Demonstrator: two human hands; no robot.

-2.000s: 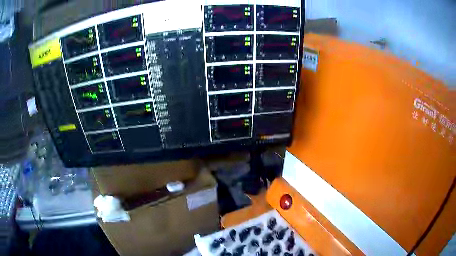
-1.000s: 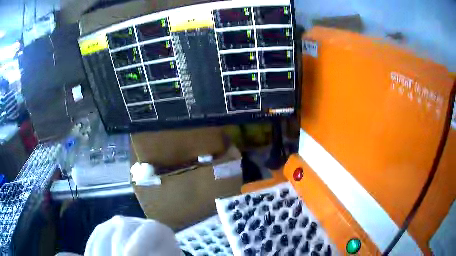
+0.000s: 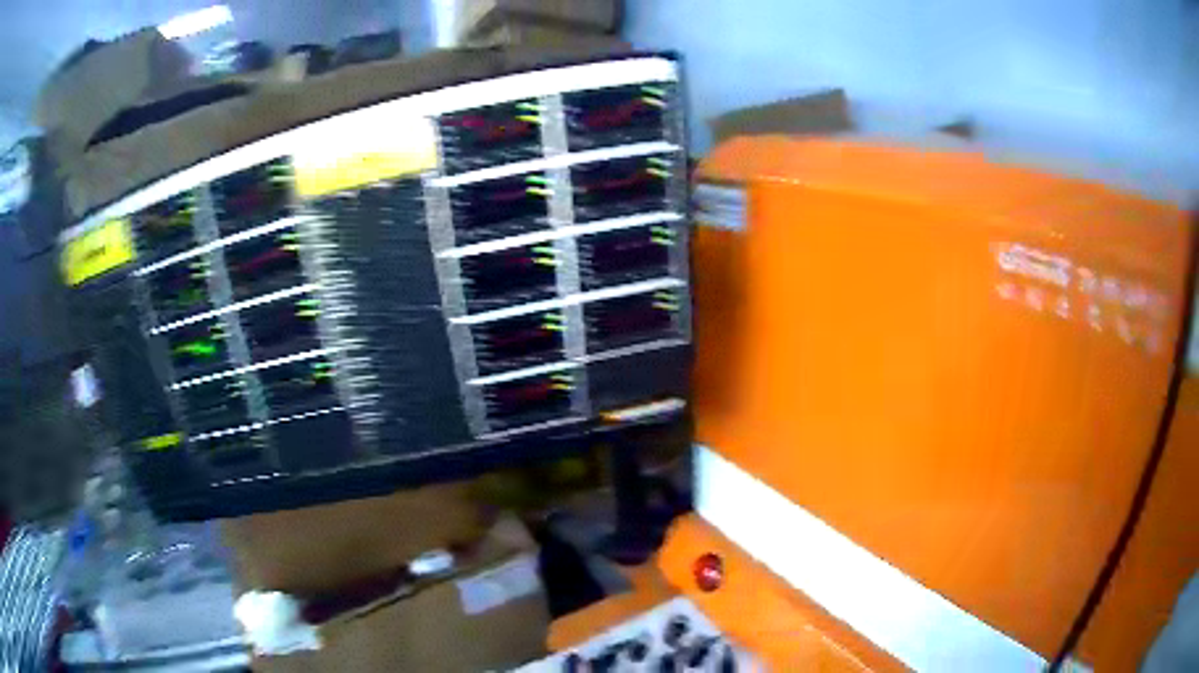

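A white foam tray (image 3: 559, 667) shows at the bottom edge, cut off by the frame, with several small black earbuds (image 3: 677, 631) in its pockets. It lies against the orange front edge of the test box (image 3: 920, 394), whose lid is in view. A red button (image 3: 709, 571) sits on that edge. The wide black monitor (image 3: 395, 302) shows rows of graph windows, blurred. Neither of my hands is in the picture.
An open cardboard box (image 3: 434, 631) stands below the monitor, with a crumpled white piece (image 3: 274, 622) on its edge. A black cable (image 3: 1133, 526) runs down the orange box. More cardboard (image 3: 539, 16) is behind the monitor.
The white-gloved hand seen at the bottom one second ago is out of the picture. The view has shifted, so the tray shows less, and the green button has left view.
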